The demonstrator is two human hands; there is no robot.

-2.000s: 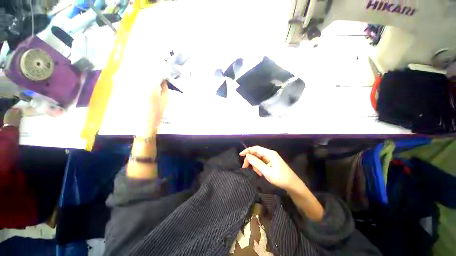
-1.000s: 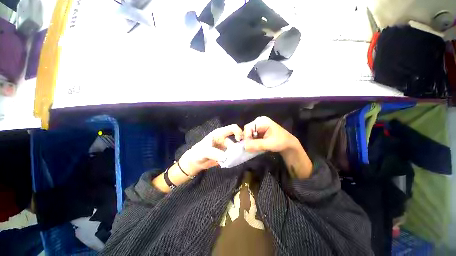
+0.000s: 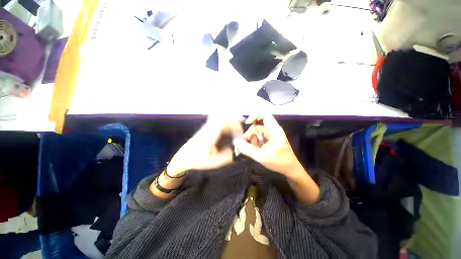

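Observation:
My left hand (image 3: 210, 144) and my right hand (image 3: 268, 144) meet over my lap, just below the table's front edge. Between their fingertips is a small fabric piece (image 3: 236, 145), mostly hidden and blurred, with a pale part showing. My left hand is blurred. On the white table (image 3: 177, 96) lie a black fabric piece (image 3: 258, 53) and several small curved pieces, black on one side and pale grey on the other, one of them near the front (image 3: 281, 92). More pale pieces (image 3: 154, 28) lie to the left.
Black cut pieces (image 3: 414, 81) are stacked at the right beside red-handled scissors (image 3: 376, 73). Yellow tape (image 3: 73, 63) runs down the table's left side. A purple machine (image 3: 20, 55) stands far left. Blue crates with cloth are below the table, left (image 3: 126, 167) and right (image 3: 365, 157).
My left hand has come from the table to my right hand, bringing a small pale piece. Since one second ago, that piece has turned between the fingers and shows less. The view has shifted.

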